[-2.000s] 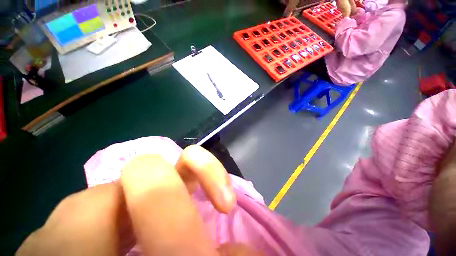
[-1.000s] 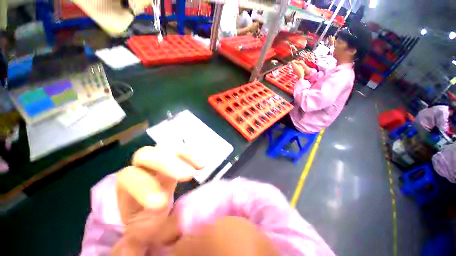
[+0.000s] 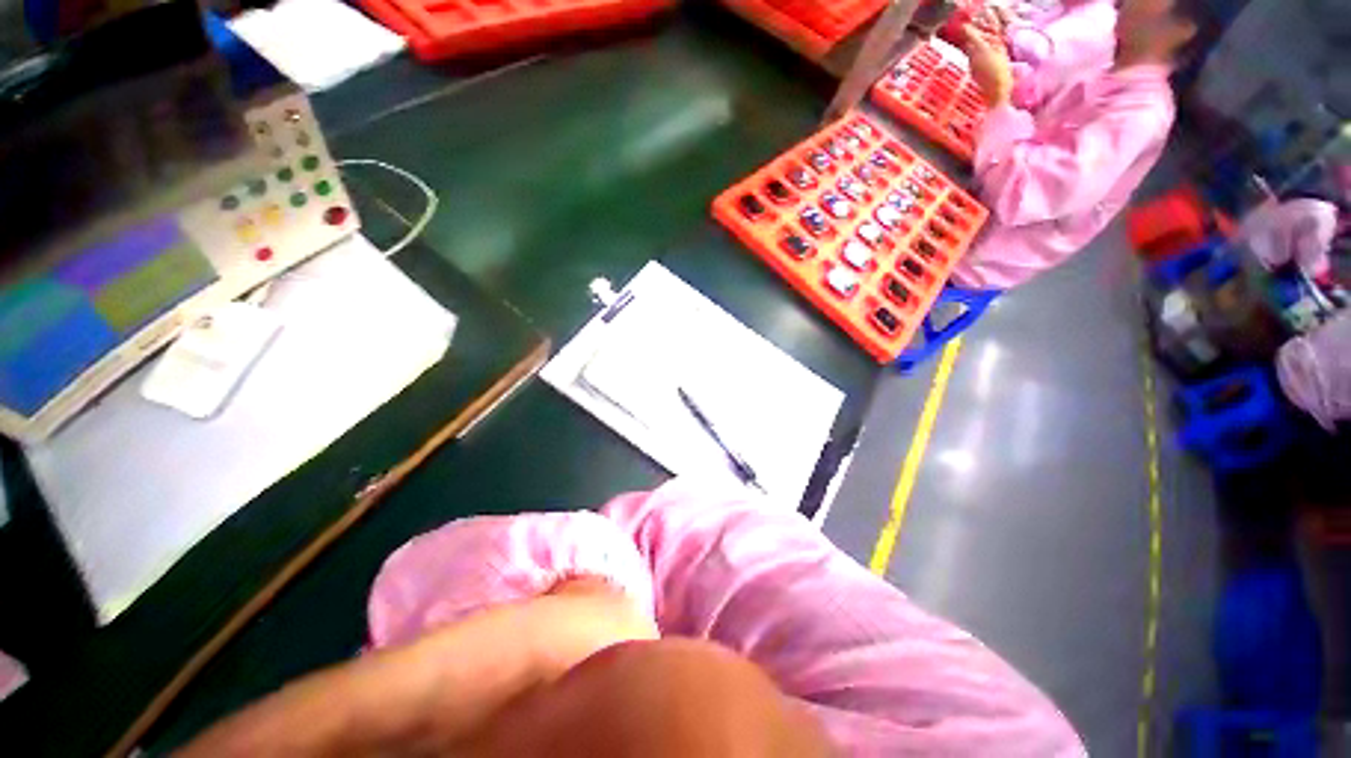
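My two bare hands are large, blurred and overlapping at the bottom edge, close to the camera. One patch of hand skin (image 3: pixel 459 666) runs in from the lower left towards a pink cuff (image 3: pixel 496 570); another (image 3: pixel 682 703) lies beside a pink sleeve (image 3: pixel 830 622). I cannot tell which hand is which, and the fingers are not clear. No held object shows. Beyond them a clipboard (image 3: pixel 652 319) with white sheets lies flat on the dark green bench (image 3: pixel 489 252), and a dark pen (image 3: pixel 719 440) lies on the sheets.
A tester with a coloured screen (image 3: pixel 111 296) stands at left on a white sheet (image 3: pixel 348 356), with a small white box (image 3: pixel 212 359) before it. A red tray of dark devices (image 3: pixel 859 222) lies beyond the clipboard. A person in pink (image 3: pixel 1074 163) sits at right beside a yellow-lined aisle.
The view has swung left and down since a second ago, so tester and clipboard look nearer. The curled fingers seen before no longer show clearly; both hands are lower in the picture.
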